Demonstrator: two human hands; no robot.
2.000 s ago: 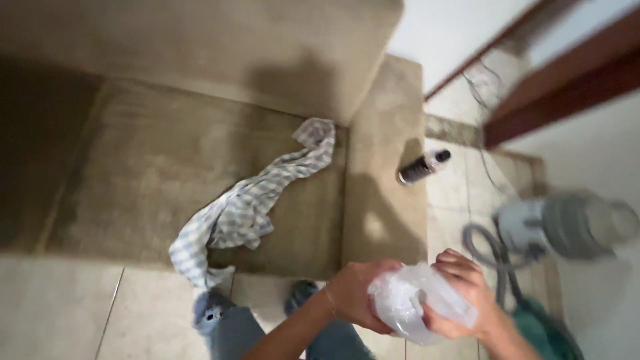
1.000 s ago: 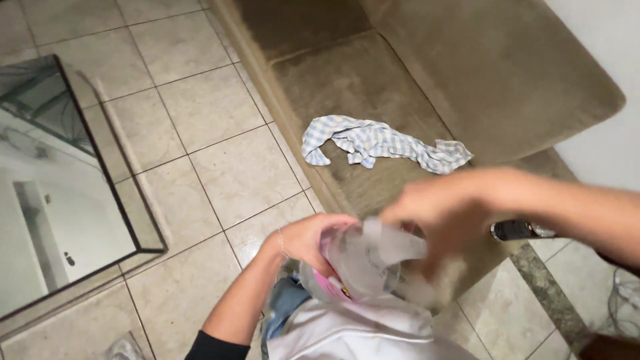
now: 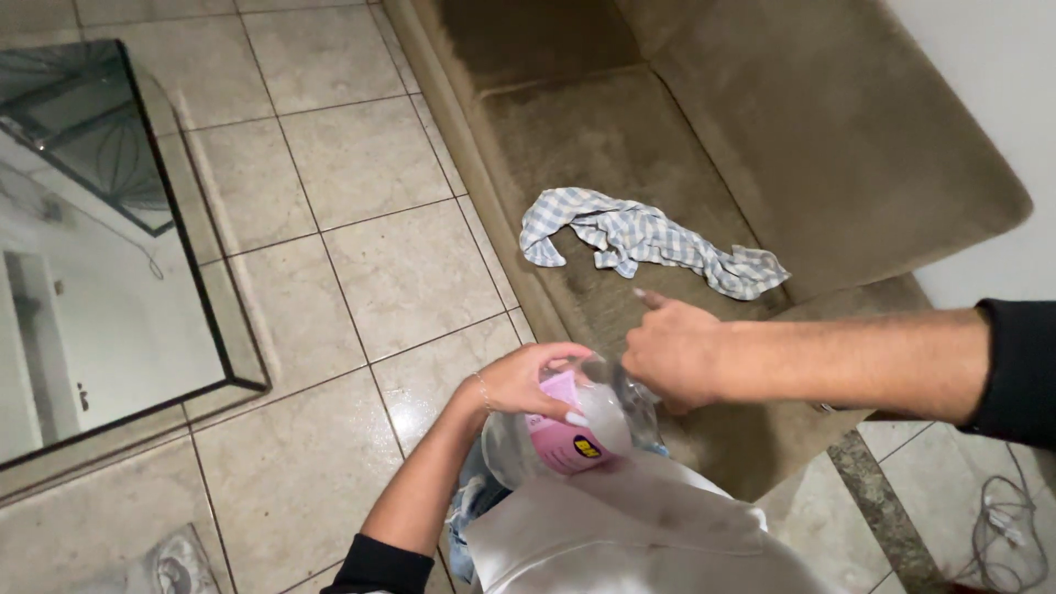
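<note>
My left hand (image 3: 536, 384) is wrapped round the upper part of a clear plastic container with a pink label (image 3: 569, 437), held against my light-coloured top. Close on its right, my right hand (image 3: 672, 355) is bent with one finger pointing out, at the edge of some clear plastic; whether it grips anything is hard to tell. Beyond both hands, a blue and white checked cloth (image 3: 635, 235) lies crumpled on the seat of the brown sofa (image 3: 569, 140).
A glass-topped table or mirror panel (image 3: 124, 330) with a dark edge stands at the left on the tiled floor (image 3: 412, 272). At the lower right a cable (image 3: 1002, 516) lies loosely coiled on the floor. The sofa's backrest (image 3: 825, 148) rises at the upper right.
The view has turned. My hands, together on translucent plastic two seconds ago, are now slightly apart; my left hand holds the container with its pink label in sight. The cloth remains on the sofa.
</note>
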